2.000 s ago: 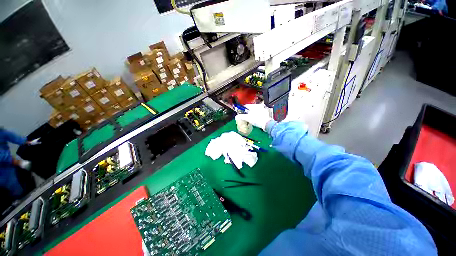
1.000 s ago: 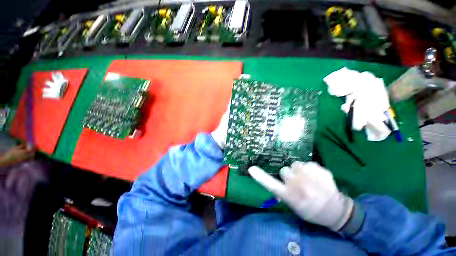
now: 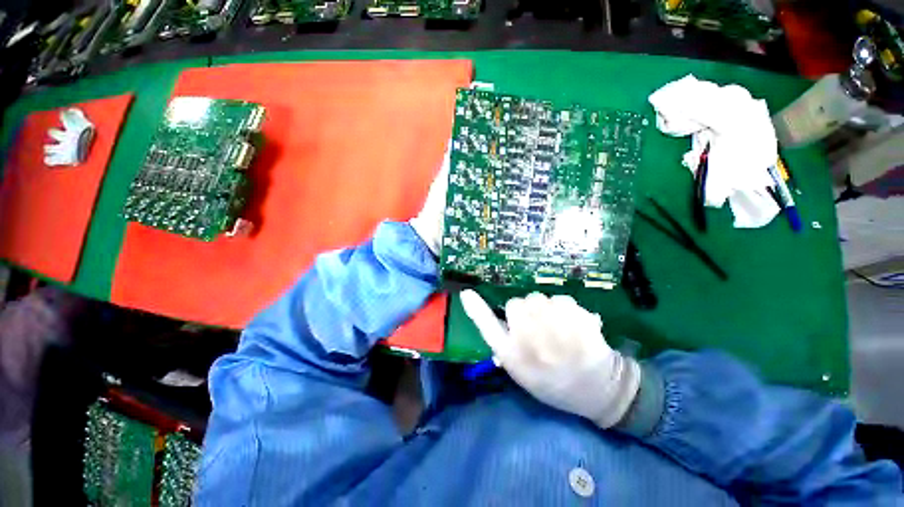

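A large green control board is held up in front of me over the bench. My left hand, in a white glove, grips its left edge; most of it is hidden behind the board and the fingers do not show. My right hand, also gloved, is just below the board's lower edge, with the index finger extended. A marker pen is in my right hand, its blue end sticking out to the lower left. Whether the finger touches the board I cannot tell.
Another control board lies on a red pad. A spare glove lies far left. Tweezers, a black handle, a crumpled white cloth, pens and a bottle are at right. Carriers line the back.
Two seconds ago my right arm reached toward the bottle and the board lay near the mat's edge. Since one second ago, my right index finger has moved slightly left; the view has tilted down.
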